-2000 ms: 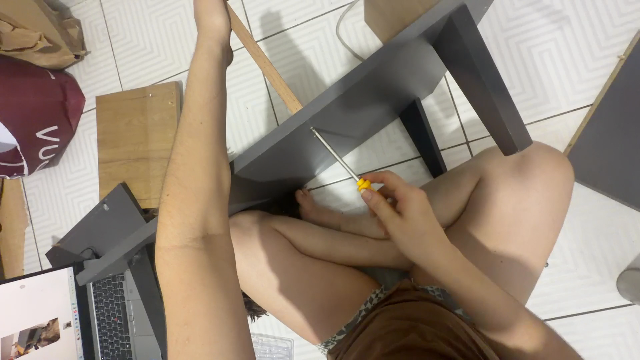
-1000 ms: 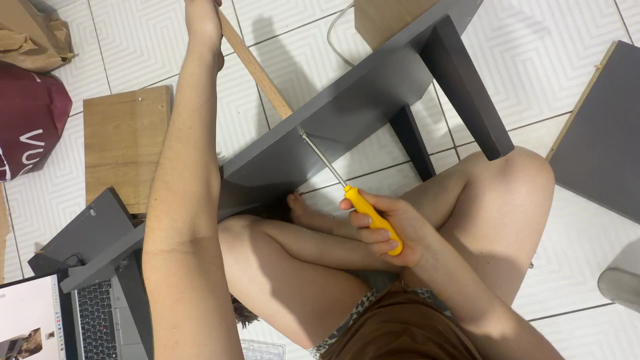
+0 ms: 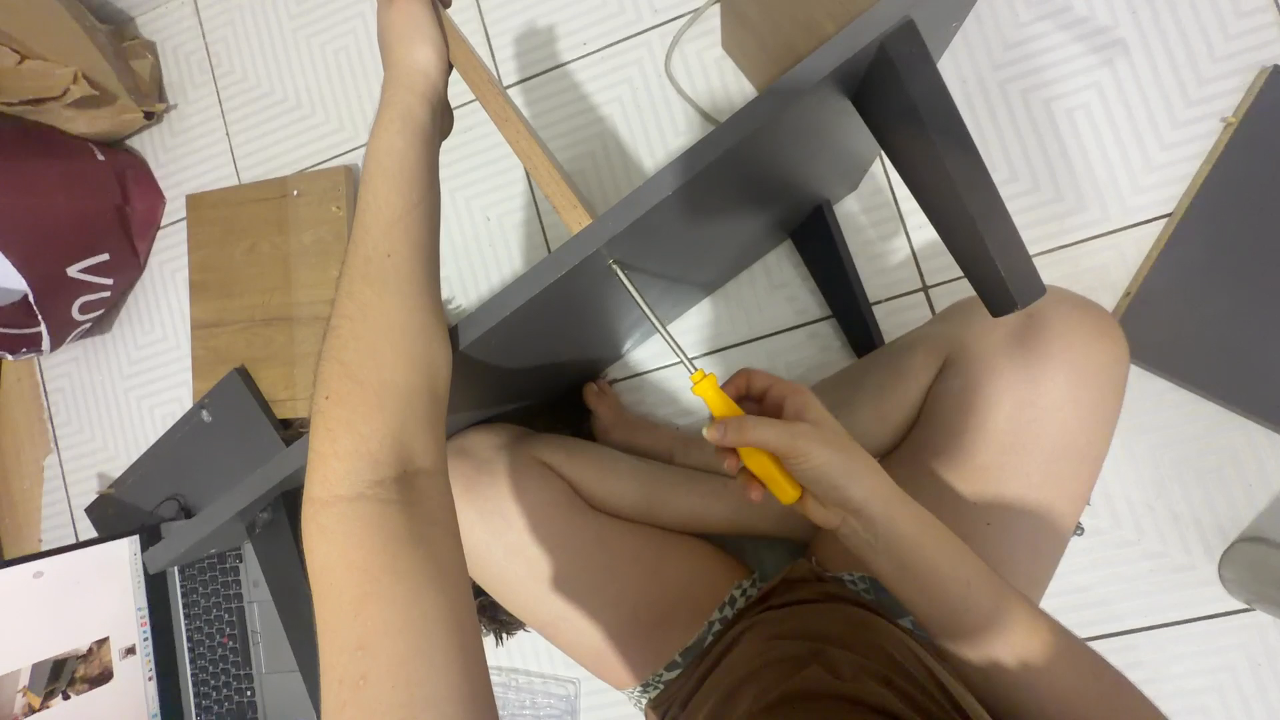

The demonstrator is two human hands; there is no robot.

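A dark grey board with tapered legs (image 3: 700, 210) stands on edge across my lap, one leg resting against my right knee. My right hand (image 3: 785, 445) grips the yellow handle of a screwdriver (image 3: 745, 430), whose metal tip meets a small hole or screw near the board's upper edge. On the far side of the board, a light wooden strip (image 3: 515, 130) runs up from its edge. My left hand (image 3: 415, 40) is at the strip's far end, cut off by the top of the view; its fingers are mostly hidden, but it appears to hold the strip.
A wooden block (image 3: 265, 285), a grey panel (image 3: 190, 460) and an open laptop (image 3: 215, 630) are at left. Behind them stand a maroon bag (image 3: 75, 230) and crumpled brown paper (image 3: 75, 70). Another grey panel (image 3: 1210, 250) lies at right, near a cylindrical object (image 3: 1255, 575).
My right hand has shifted from holding the screwdriver near its collar to wrapping around the handle, which now shows along its length. The tip stays at the board.
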